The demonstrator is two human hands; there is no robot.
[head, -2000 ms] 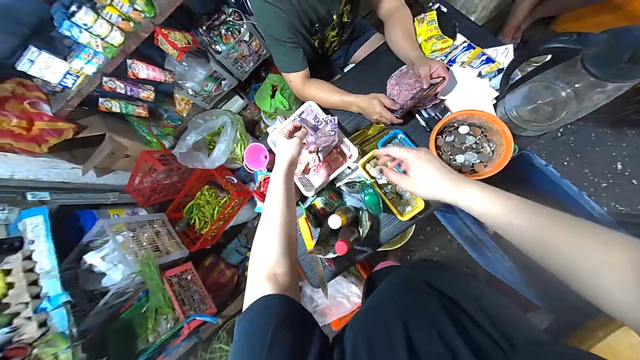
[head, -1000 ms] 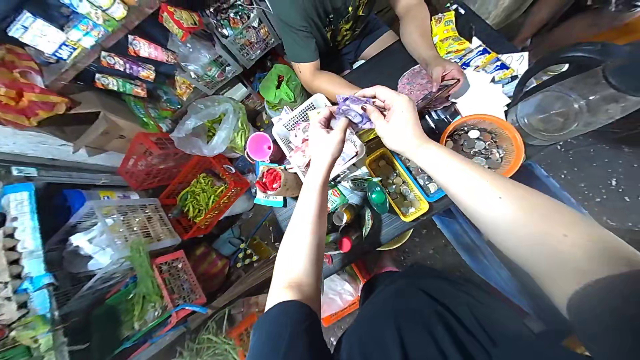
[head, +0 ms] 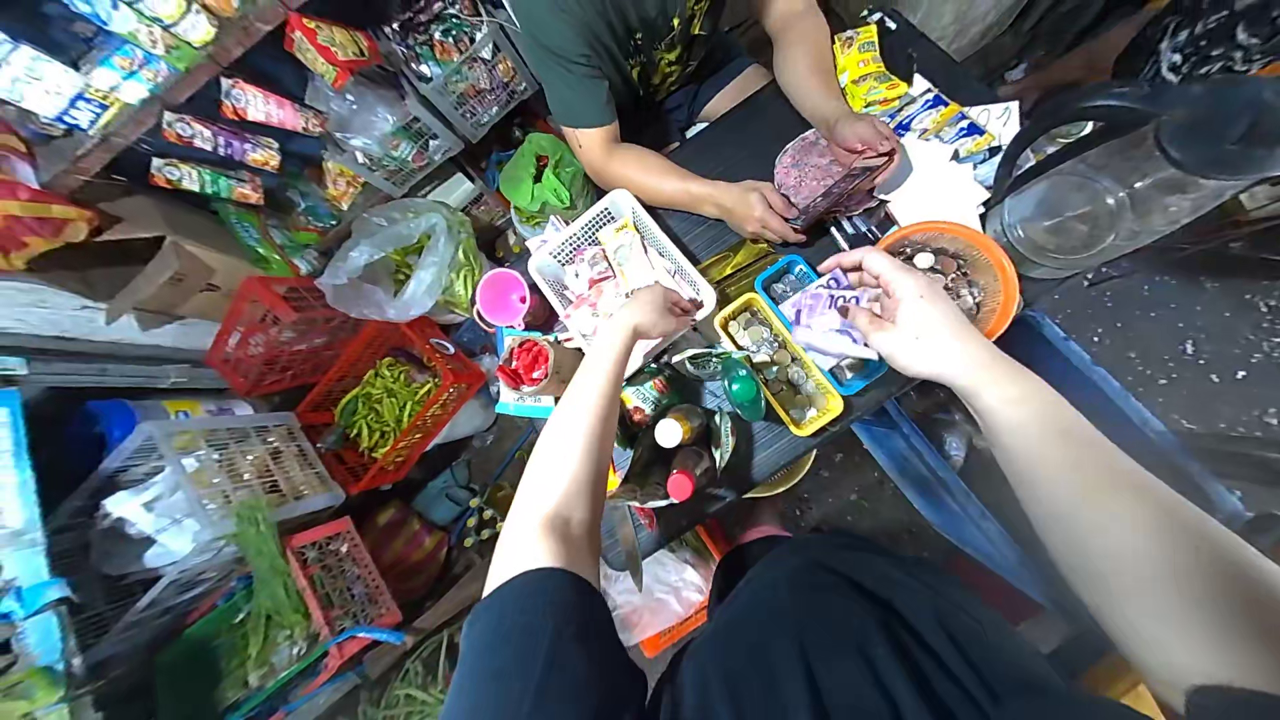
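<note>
My right hand [head: 885, 305] holds several purple banknotes [head: 828, 318] over the blue basket of coins [head: 858, 376]. My left hand [head: 655, 312] is at the white plastic basket [head: 690, 268], over the banknotes [head: 600, 270] lying in it; whether its fingers grip a note cannot be told. Between my hands is a yellow basket [head: 826, 420] of coins, beside the blue one. An orange bowl [head: 1005, 285] of coins lies just beyond my right hand. Across the table, another person [head: 690, 185] holds a dark wallet-like item [head: 845, 190] near a pink patterned pouch [head: 800, 160].
Bottles [head: 688, 470] and a knife [head: 628, 545] lie near the table's close edge. A clear plastic pitcher [head: 1090, 215] stands at right. Left are a pink cup [head: 502, 297], a red crate of green chilies [head: 400, 460] and a plastic bag of vegetables [head: 400, 250]. Seasoning packets [head: 865, 70] lie at the far end.
My hands, together on the purple notes a second ago, have moved apart. The right one has gone right with the notes; the left is down at the white basket.
</note>
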